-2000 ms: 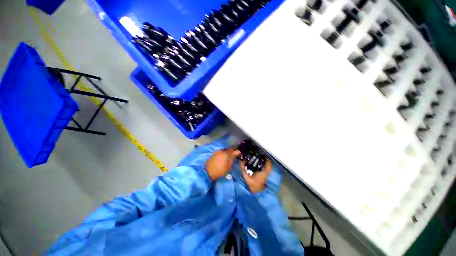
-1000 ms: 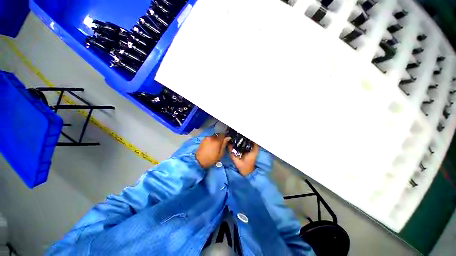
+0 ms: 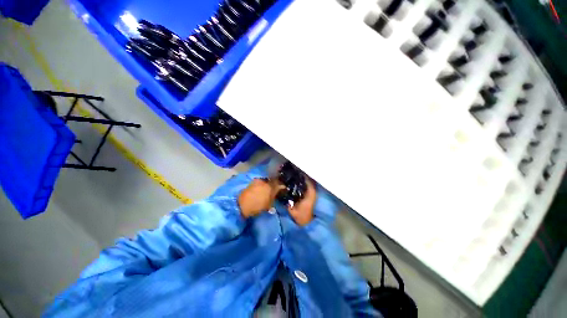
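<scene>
Several small glossy black parts [image 3: 291, 184] sit in a bunch between my hands, close to my chest beside the edge of the foam tray. My right hand [image 3: 302, 206] holds the bunch from the right side. My left hand [image 3: 257, 197] is on its left side, with its fingertips touching the parts. Both hands are slightly blurred, and how each finger grips is hard to tell. The white foam tray [image 3: 373, 143] lies to the right; black parts stand in slots along its far side, and pale slots show near its right end.
A large blue tote [image 3: 115, 53] at the upper left holds black parts in a row. A smaller blue bin [image 3: 180, 133] with jumbled black parts sits lower beneath its edge. A blue bin [image 3: 31, 143] rests on a black-legged stand at left. A black stool [image 3: 393, 301] is at lower right.
The view has shifted back and forth, moving the tray and bins in the picture. The hands remain together around the black parts near my chest.
</scene>
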